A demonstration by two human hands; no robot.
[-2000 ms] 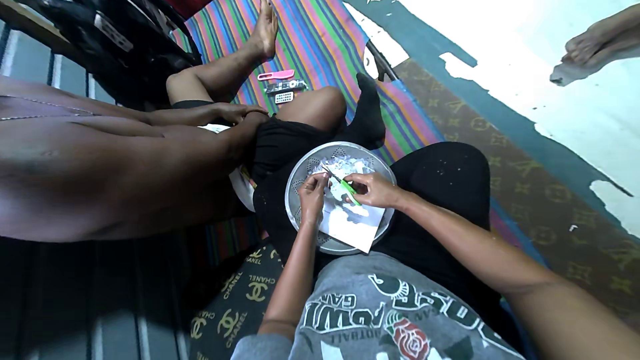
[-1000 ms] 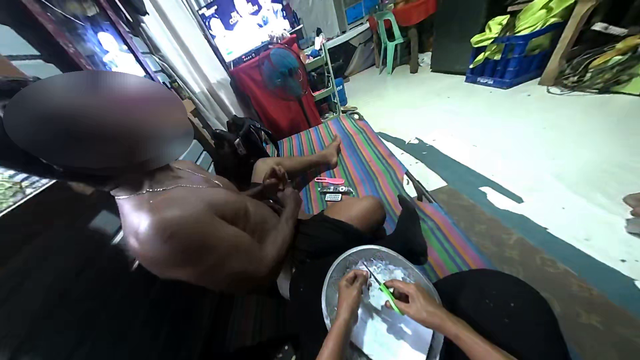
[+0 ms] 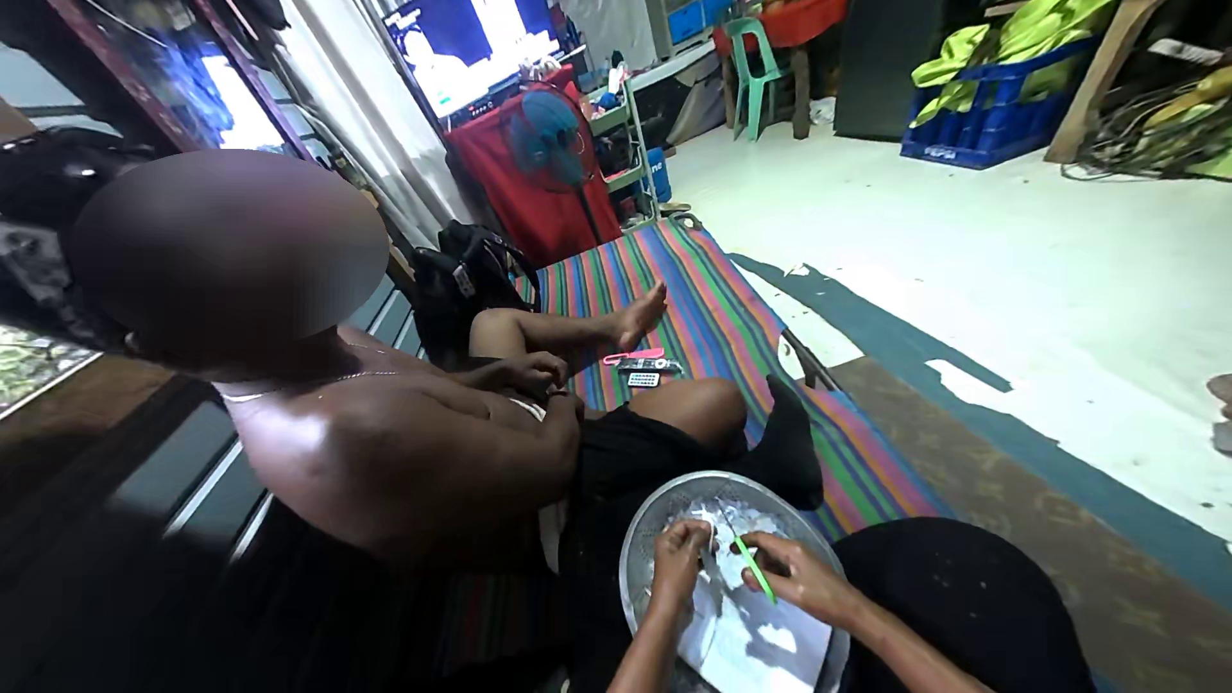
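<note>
A round metal basin (image 3: pixel 639 539) rests on my lap, holding many small scraps of white paper (image 3: pixel 736 515) and a larger white sheet (image 3: pixel 765 645). Over it, my right hand (image 3: pixel 791 575) grips a green-handled tool (image 3: pixel 756 570) with a thin dark blade, perhaps scissors or a small knife. My left hand (image 3: pixel 681 558) is close beside the blade, fingertips pinched on what looks like a small white piece of paper, too small to make out well. The two hands are apart. Both forearms come up from the bottom edge.
Another person (image 3: pixel 414 452) sits close on my left. On the striped mat (image 3: pixel 674 289) lie a pink-handled item (image 3: pixel 635 356) and a remote control (image 3: pixel 643 379). Farther off are a black bag (image 3: pixel 472 279), a fan (image 3: pixel 549 140), a green plastic chair (image 3: pixel 754 72) and a blue crate (image 3: pixel 1001 115).
The view has swung up and towards the room since the earliest frame. Both hands stay over the basin, the green-handled tool still in my right hand.
</note>
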